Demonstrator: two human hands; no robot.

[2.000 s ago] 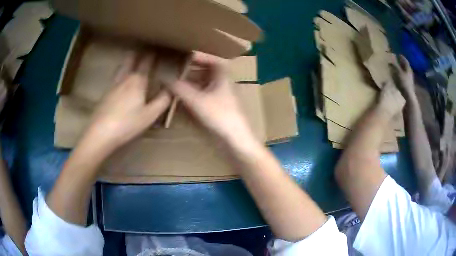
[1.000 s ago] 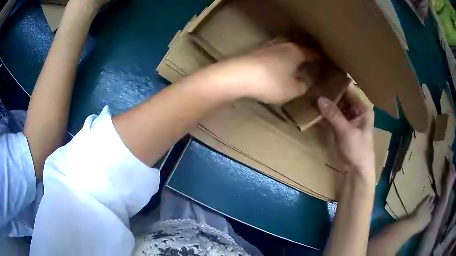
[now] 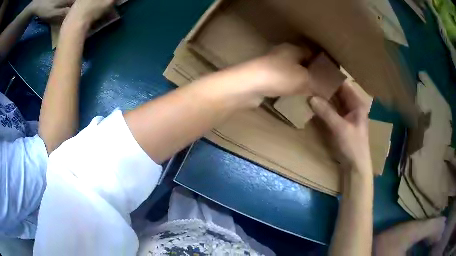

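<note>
A part-folded box lies tilted on a stack of blanks. Its large lid panel rises at the far side, blurred. My left hand reaches across to the box's right end, its fingertips hidden behind a small darker side flap. My right hand is at the same end, with its thumb below the flap and its fingers bent behind it. A paler small panel shows between my hands, lower down.
Another person's hands work on cardboard at the upper left. More blanks lie at the right, with another person's hand below them. The green table's near edge curves in front of me.
The small side flap stands differently between my hands, and a paler panel now shows below it. My hands stay at the box's right end. The neighbour's hands at the upper left show more.
</note>
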